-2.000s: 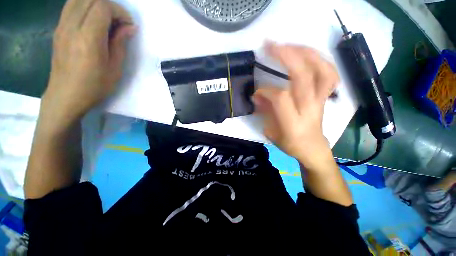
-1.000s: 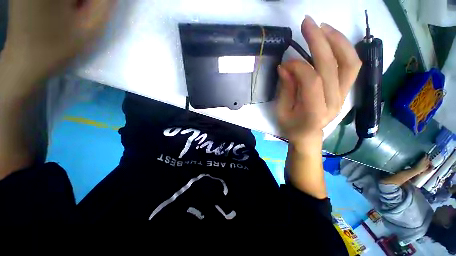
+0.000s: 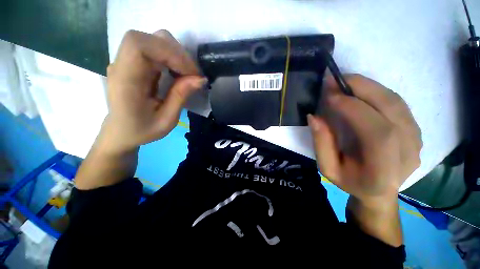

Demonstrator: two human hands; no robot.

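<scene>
The black housing (image 3: 226,102) lies face-on over the white sheet (image 3: 252,16), its thicker rounded bar at the top. It bears a white barcode label (image 3: 261,82) and a thin yellow rubber band (image 3: 284,89) around it. My right hand (image 3: 368,134) grips its right edge, thumb on the lower right corner; a short black cable (image 3: 338,73) runs from its upper right into that hand. My left hand (image 3: 150,86) has thumb and forefinger close together at its left edge; whether they pinch the edge or something tiny is unclear.
The electric screwdriver (image 3: 471,105) lies at the far right, cut off by the picture's edge, its black cord (image 3: 447,206) curving below. Green bench top (image 3: 58,26) shows at upper left. Blue frame bars (image 3: 39,176) stand at lower left.
My left hand has come in from the upper left to the housing's left edge. My right hand has closed on the right edge. The view has shifted, with the screwdriver now farther right.
</scene>
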